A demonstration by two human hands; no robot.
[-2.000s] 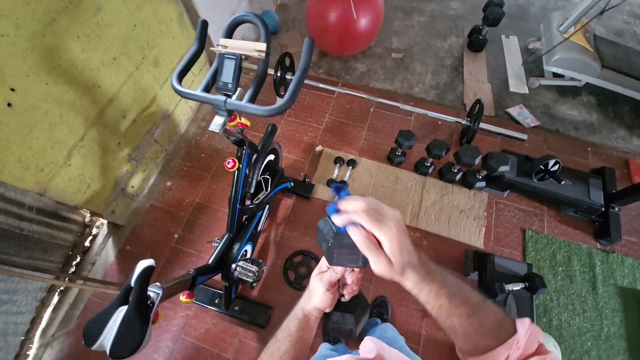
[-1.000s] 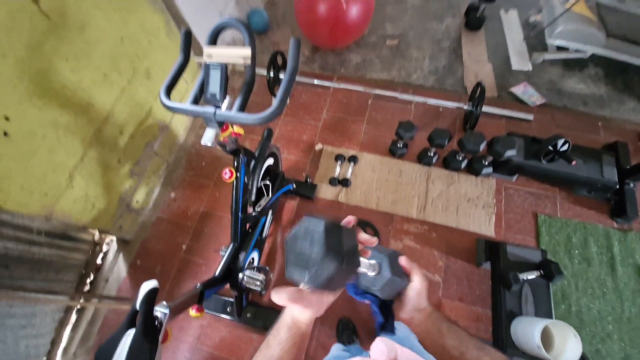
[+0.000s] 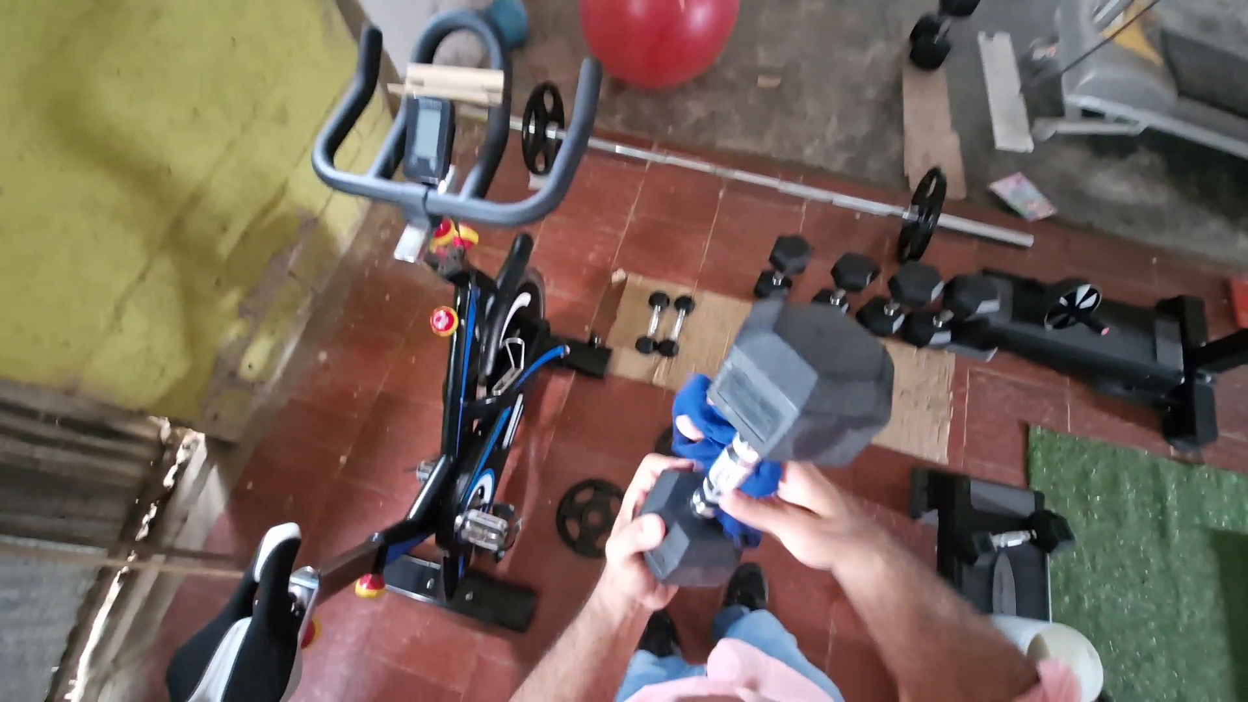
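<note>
A black hex dumbbell [image 3: 824, 375] with a chrome handle is held up in front of me, tilted, one head high at the right and the other low at the left. My left hand [image 3: 639, 541] grips the lower head from its left side. A blue cloth [image 3: 704, 419] is bunched behind and around the chrome handle. My right hand [image 3: 795, 517] holds the cloth against the handle, its thumb near the chrome; some of its fingers are hidden behind the dumbbell.
An exercise bike [image 3: 458, 380] stands at the left. A weight plate [image 3: 588, 517] lies on the tiles. Cardboard [image 3: 634, 361] bears small dumbbells [image 3: 667, 325]. Beyond lie a barbell [image 3: 760, 180] and several hex dumbbells [image 3: 916, 285]. A black bench [image 3: 985, 497] and a white bucket [image 3: 1068, 653] are at the right.
The held dumbbell has turned from roughly level to steeply tilted. The blue cloth, hanging below it a second ago, is now at its handle with my right hand.
</note>
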